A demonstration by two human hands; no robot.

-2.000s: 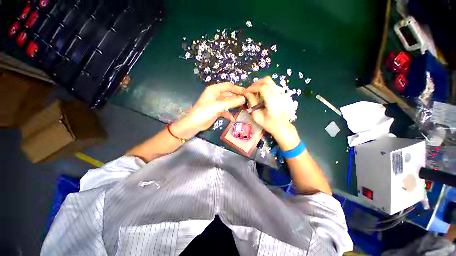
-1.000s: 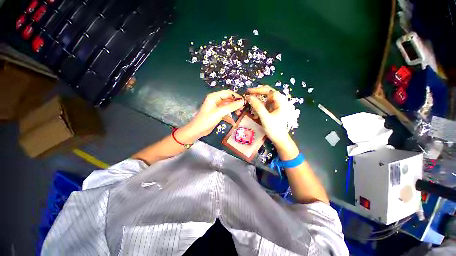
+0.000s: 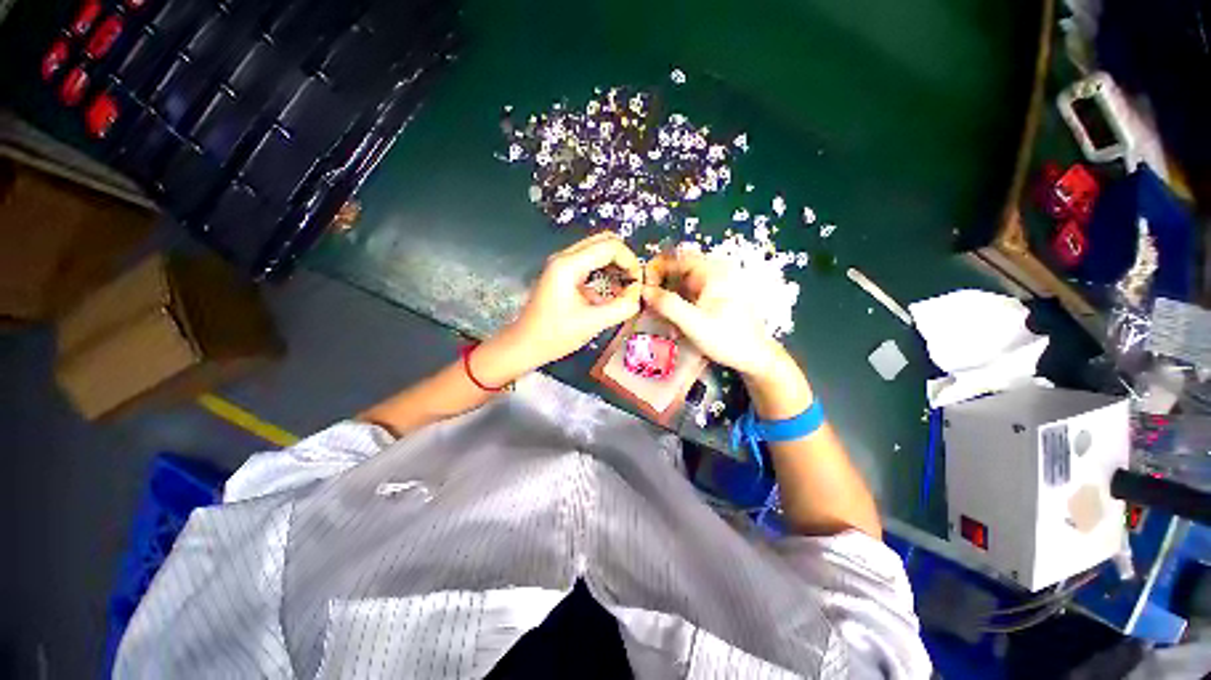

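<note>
My left hand (image 3: 574, 300) and my right hand (image 3: 717, 308) meet fingertip to fingertip above the far corner of the work fixture. Thumbs and forefingers are pinched on a small component (image 3: 644, 282), mostly hidden by the fingers. The square work fixture (image 3: 643, 393) has an orange-brown rim and a pale centre. A red device housing (image 3: 649, 356) lies on it. Beyond my hands is a wide pile of small dark and silver-white components (image 3: 618, 160). A bright white heap of small pieces (image 3: 768, 282) lies beside my right hand.
A black blister tray (image 3: 226, 113) with several red housings is at far left. A thin pale stick (image 3: 879, 295), a pale square pad (image 3: 887, 359), white tissues (image 3: 976, 339) and a white box with a red switch (image 3: 1036, 485) are at right. Red housings (image 3: 1068, 193) lie farther right.
Both hands stay together above the fixture, and their fingertips have shifted slightly. The fixture and its red housing show more than two seconds ago. The view has shifted a little.
</note>
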